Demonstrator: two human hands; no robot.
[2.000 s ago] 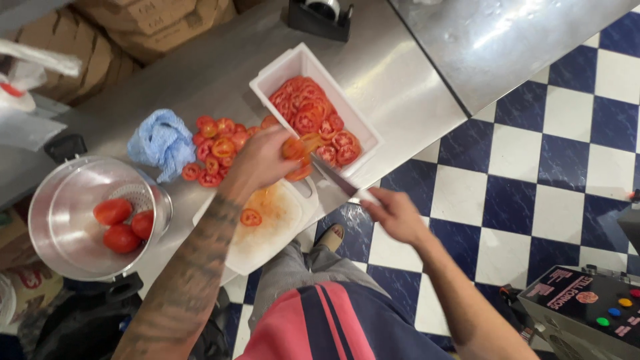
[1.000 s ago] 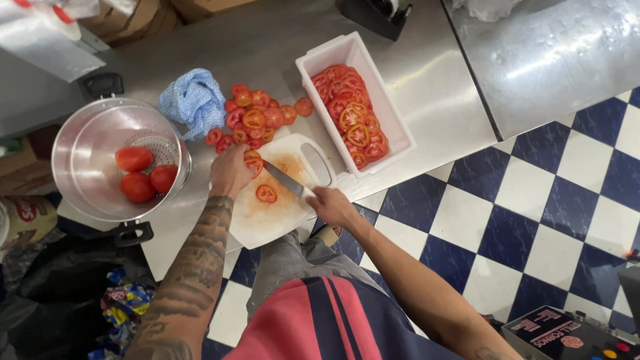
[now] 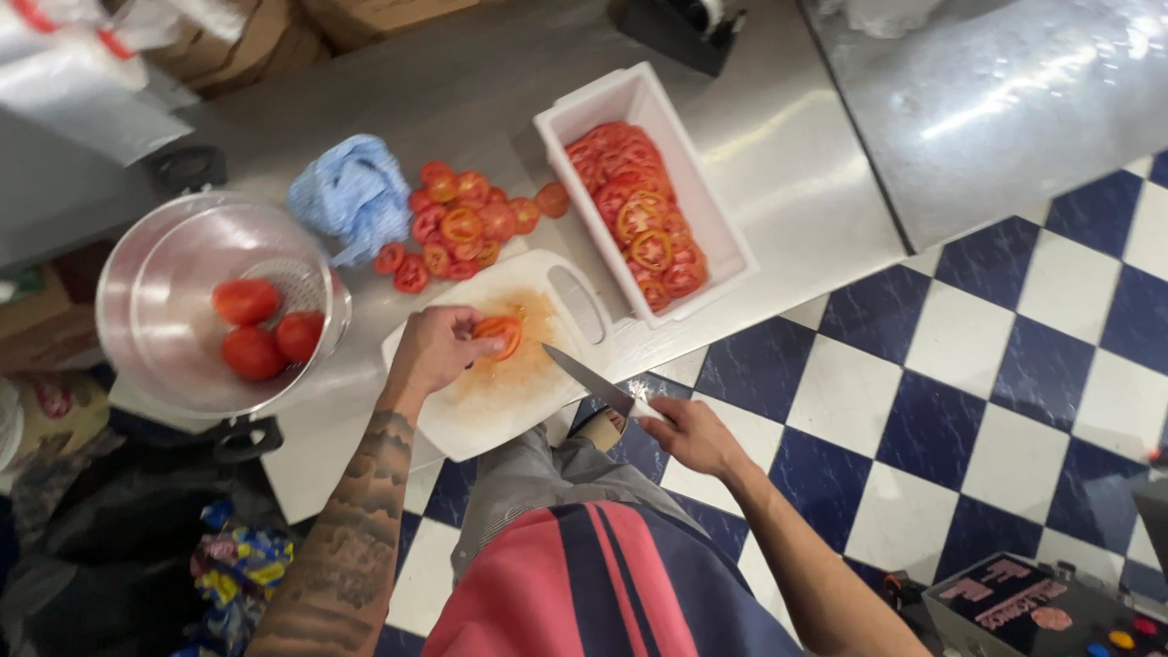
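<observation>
My left hand (image 3: 443,349) pinches a tomato slice (image 3: 498,338) over the white cutting board (image 3: 484,411), whose surface is stained with juice. In my right hand (image 3: 698,434) is the white handle of a kitchen knife (image 3: 589,377); its blade points up and left, the tip over the board's right part, apart from the slice. Beyond the board lies a pile of tomato slices and end pieces (image 3: 461,224) on the steel counter. A white plastic container (image 3: 721,214) right of the pile holds many tomato slices (image 3: 639,214).
At the left a metal colander pot (image 3: 137,301) holds several whole tomatoes (image 3: 251,354). A crumpled blue cloth (image 3: 354,196) lies between pot and pile. A black dispenser (image 3: 680,35) stands at the counter's back. Below the counter's front edge is a checkered floor (image 3: 876,401).
Two seconds ago my left hand was at the white container's near edge; it is now over the board with a slice. The knife has moved from over the board toward its right edge since one second ago.
</observation>
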